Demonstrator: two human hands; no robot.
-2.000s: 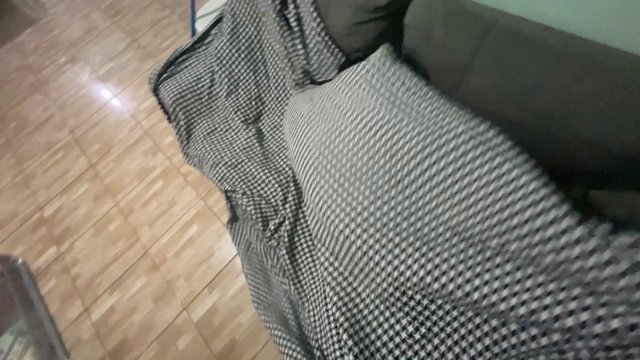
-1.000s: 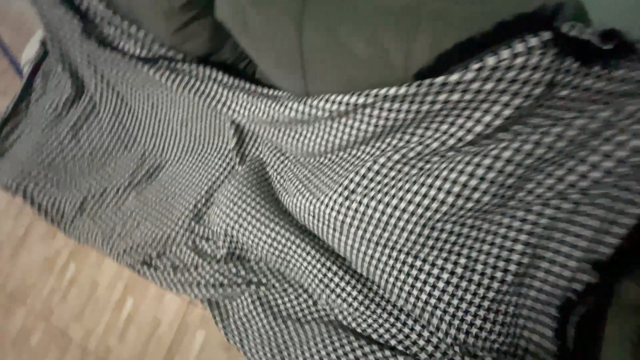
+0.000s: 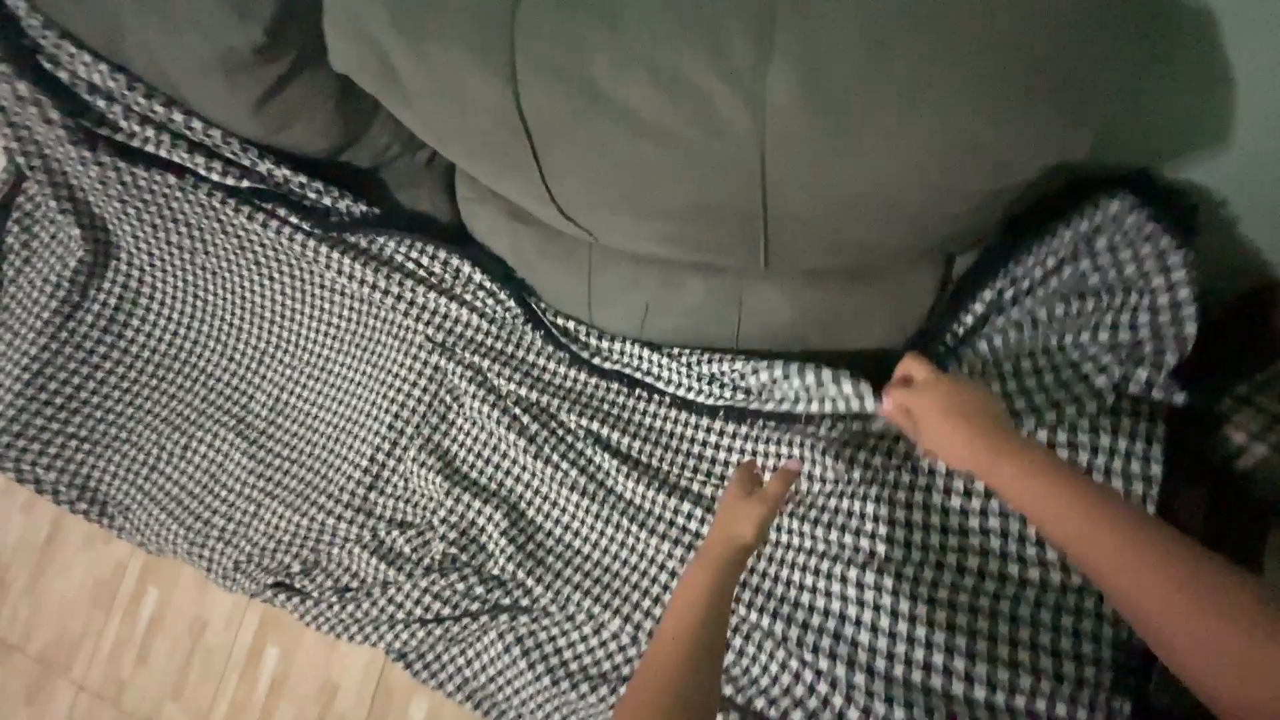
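Note:
A black and white houndstooth cloth [image 3: 600,480] with a dark edge lies rumpled over the seat of a grey sofa. At the foot of the backrest, my right hand [image 3: 935,405] pinches the cloth near its folded-back rim. My left hand [image 3: 755,500] is lower and to the left, over the cloth, thumb and fingers apart, with nothing seen between them. Part of the cloth rises over the sofa's right end.
The grey sofa's padded backrest [image 3: 650,150] spans the top. A darker grey cushion [image 3: 230,80] is at upper left. Tiled floor [image 3: 150,610] shows at lower left, a pale green wall [image 3: 1160,120] at upper right. Dark, blurred things stand at the far right.
Both hands have come into view, the right one now on the cloth's rim. The view has swung to the right along the sofa.

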